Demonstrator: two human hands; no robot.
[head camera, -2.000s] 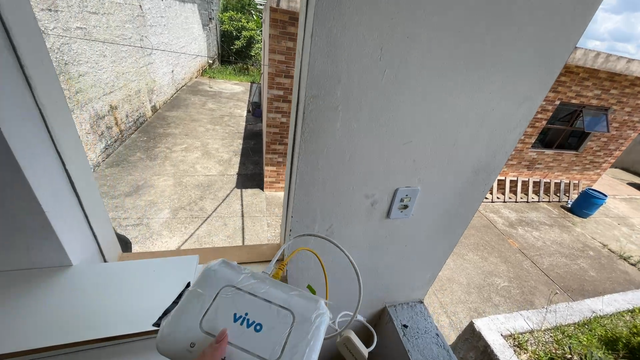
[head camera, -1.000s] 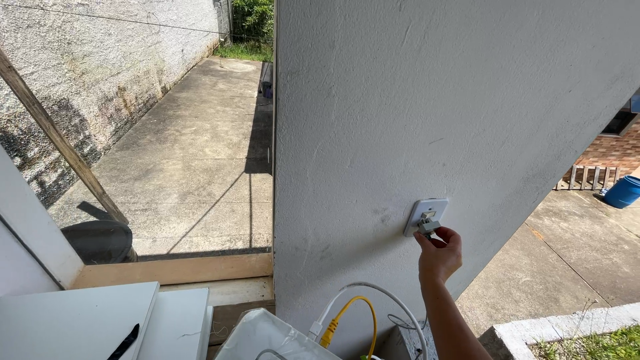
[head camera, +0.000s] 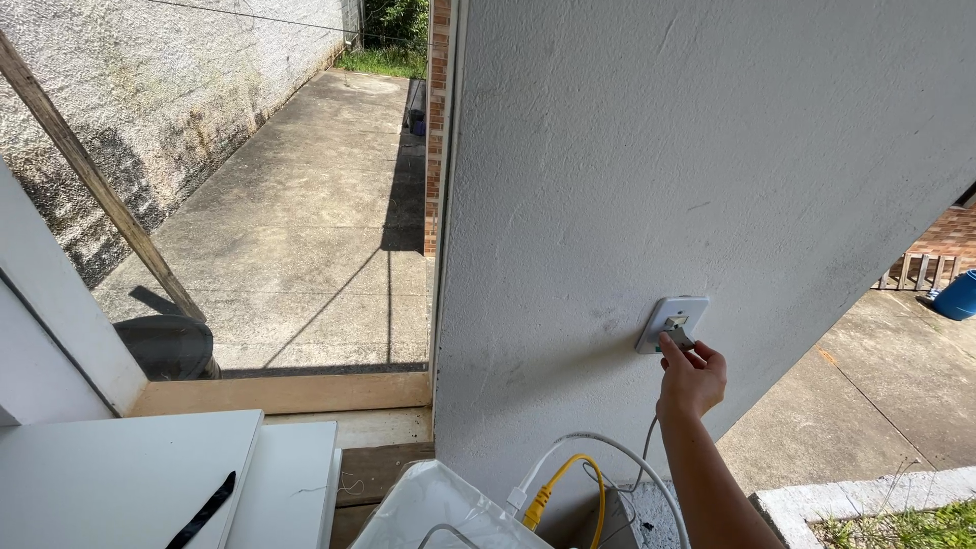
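My right hand (head camera: 692, 379) pinches a small grey plug (head camera: 679, 337) against the white wall outlet (head camera: 672, 324); a thin grey cable hangs below the hand. Whether the plug is fully seated cannot be told. At the lower middle, the white router (head camera: 450, 512), wrapped in clear plastic, is partly cut off by the frame edge. A white cable (head camera: 602, 440) and a yellow network cable (head camera: 538, 505) with its connector stand by the router. My left hand does not show.
White boards (head camera: 126, 476) lie at lower left, with a black strip (head camera: 204, 512) on them. A wooden window sill (head camera: 286, 393) borders the opening. Outside are a leaning wooden pole (head camera: 99, 179), a dark round container (head camera: 168, 347) and a blue barrel (head camera: 957, 296).
Two seconds ago a finger touched the router's top and the outlet had no hand at it. One second ago my right hand was at the outlet with the plug, much as now.
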